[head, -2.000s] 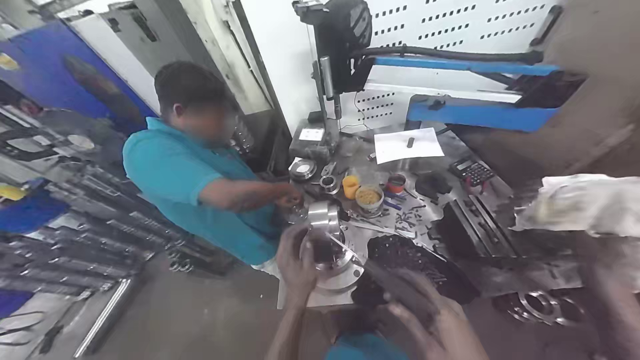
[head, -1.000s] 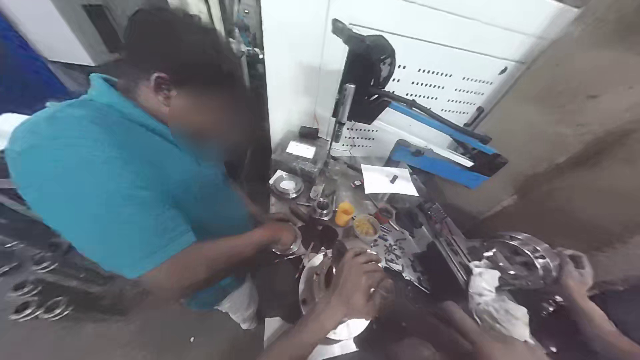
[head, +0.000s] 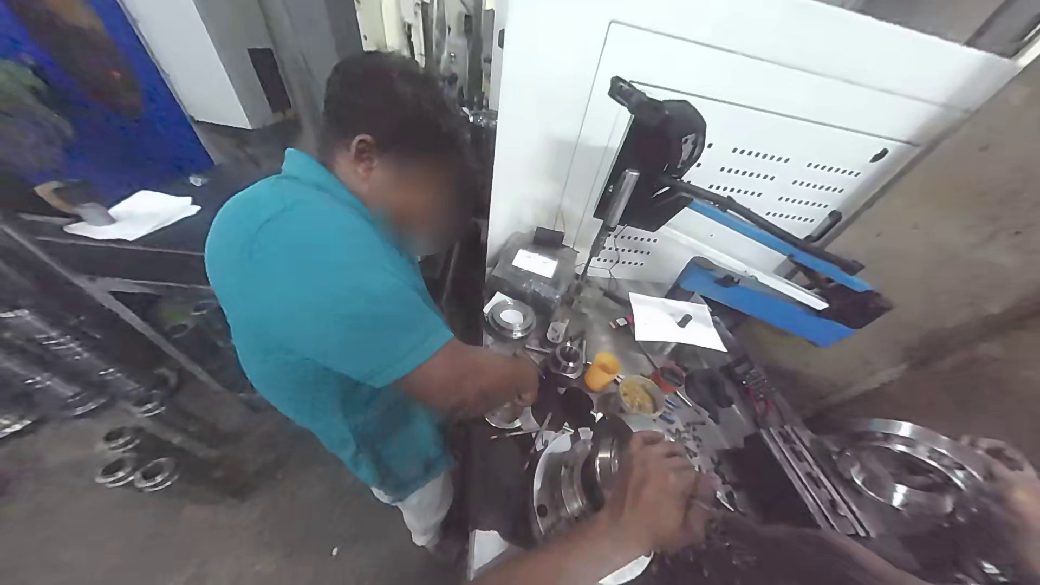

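A round steel flange (head: 561, 487) stands at the bench's front edge, with a darker metal ring part (head: 608, 459) at its right side. My left hand (head: 662, 487) is curled at the right of this ring part and appears to grip it; some fingertips are hidden. My right hand (head: 719, 524) is blurred beside my left, low in the view, and what it touches cannot be made out. Beyond them are an orange cup (head: 602, 371), a tub of yellowish grease-like material (head: 640, 396) and small loose parts (head: 691, 435).
A co-worker in a teal shirt (head: 325, 276) works at the left, a hand (head: 516, 386) over the bench. At the right, another person's hand (head: 999, 463) touches a large steel ring (head: 910, 471). A blue-and-black arm (head: 772, 305) projects from the white cabinet (head: 731, 97) behind.
Two seconds ago my right hand held a long tool at the part; that tool is not discernible now. The large steel ring has come into view at the right. The view has shifted markedly.
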